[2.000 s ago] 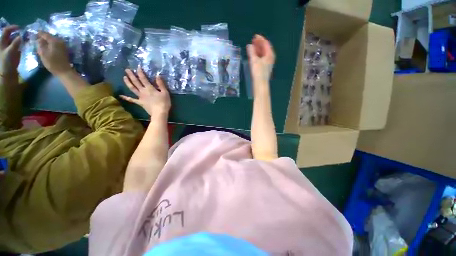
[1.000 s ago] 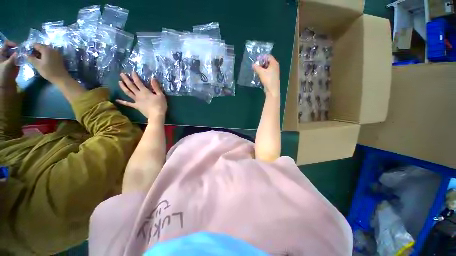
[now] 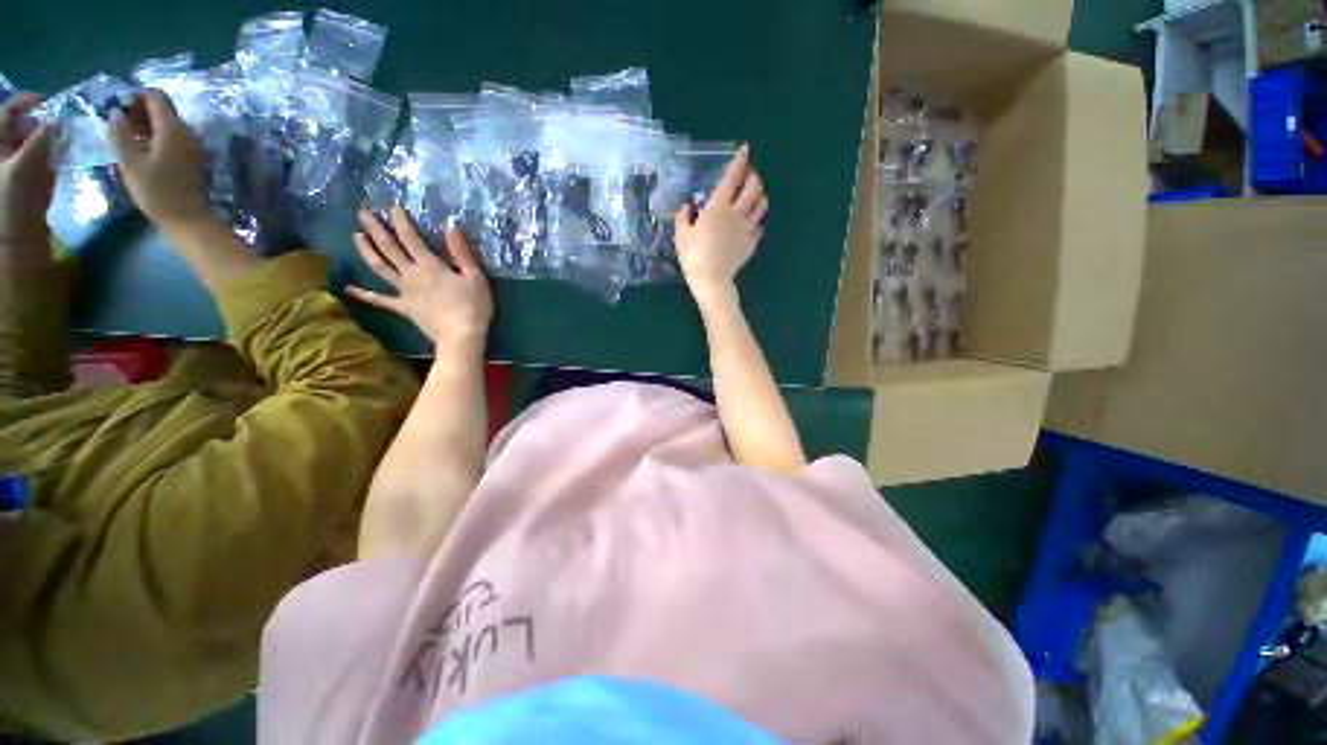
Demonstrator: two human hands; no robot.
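Observation:
A row of overlapping clear zip bags (image 3: 582, 197) with small dark parts inside lies on the dark green bench in front of me. My left hand (image 3: 427, 288) rests with fingers spread at the lower left edge of this row. My right hand (image 3: 722, 229) is at the right end of the row, over a zip bag (image 3: 704, 163) that overlaps the others. The hand covers part of that bag, and I cannot tell whether the fingers grip it or only press on it.
An open brown carton (image 3: 1004, 371) stands at right with bagged dark parts (image 3: 920, 233) inside. A person in a mustard top (image 3: 189, 495) sits at left, hands on another bag pile (image 3: 269, 138). A blue crate (image 3: 1179, 582) with clear plastic is at lower right.
My right hand and the single bag it held, separate on the bench a second ago, have moved left to the end of the row. My left hand has stayed nearly still.

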